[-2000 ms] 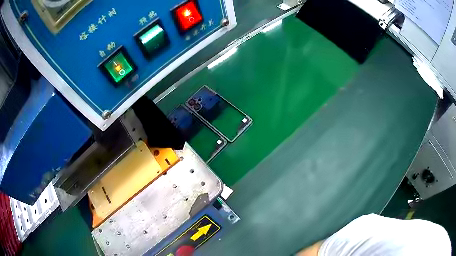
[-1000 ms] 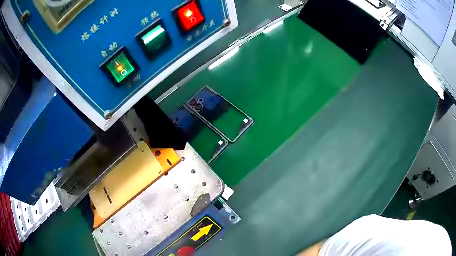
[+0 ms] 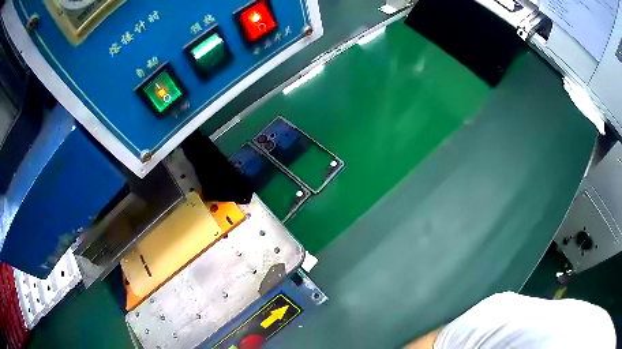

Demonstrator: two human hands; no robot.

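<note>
Neither of my hands is in the picture; a white sleeve (image 3: 528, 324) with a bit of bare arm shows at the bottom right edge. Two phone frames lie side by side on the glossy green strip (image 3: 382, 102) behind the press base. One phone frame (image 3: 318, 150) is fully visible, with its dark blue section and camera holes at the upper left. The other phone frame (image 3: 286, 178) is partly hidden by the black part of the press. The tan-yellow fixture (image 3: 174, 245) sits on an orange plate below the heated press head (image 3: 129, 228). I see no frame on the fixture.
The blue control box (image 3: 170, 41) with lit switches fills the upper left. The silver base plate (image 3: 218, 272) and red stop button (image 3: 252, 341) are at the bottom. A black sheet (image 3: 467, 41) covers the strip's far end. A white cabinet (image 3: 593, 218) stands right, a white perforated tray (image 3: 51, 290) left.
</note>
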